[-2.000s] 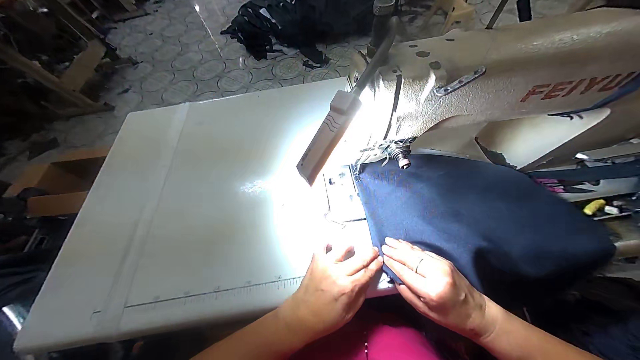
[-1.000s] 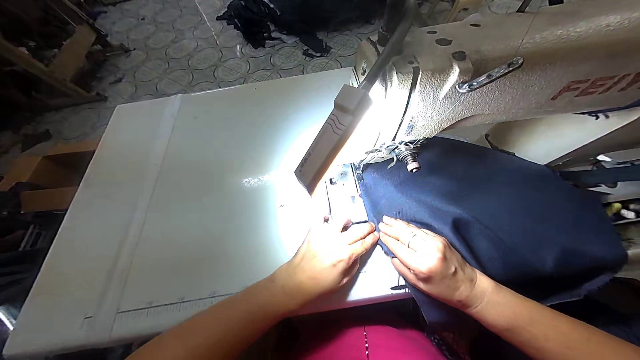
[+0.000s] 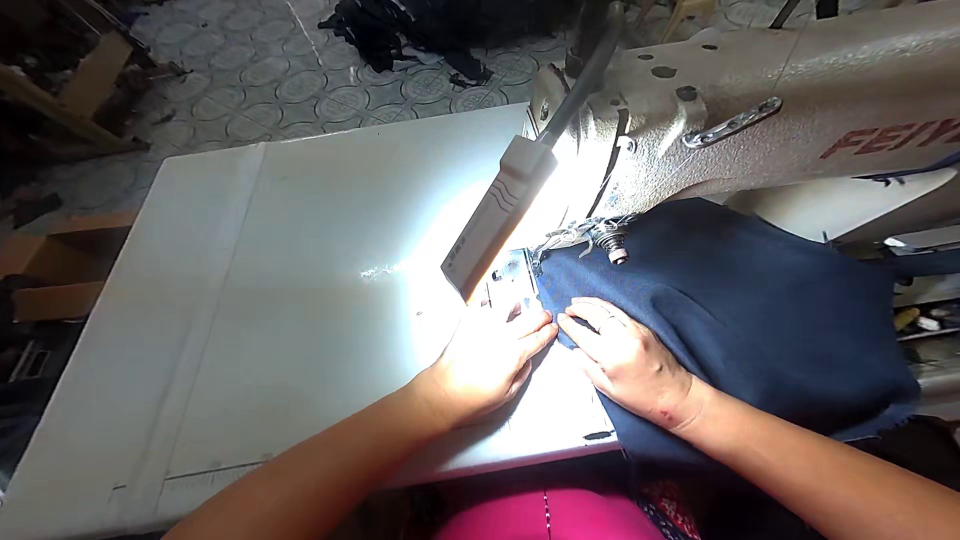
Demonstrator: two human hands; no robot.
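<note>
Dark navy fabric lies under the arm of an industrial sewing machine and hangs over the table's near edge. Its left edge runs toward me from beside the metal needle plate. My left hand rests on the white table, fingertips at that edge. My right hand lies on the fabric close beside it, thumb and fingers gripping a bit of the edge. Whether the left fingers pinch the cloth cannot be told. The needle area is partly hidden by the thread tension knob and glare.
A lit lamp on a bent neck hangs low over the table, just beyond my left hand. The white sewing table extends left. A cardboard box stands beyond its left edge, and dark cloth scraps lie on the tiled floor.
The navy fabric has moved away from me along the machine, and its near part now hangs over the table edge below my right hand. Both hands stay close together at its edge.
</note>
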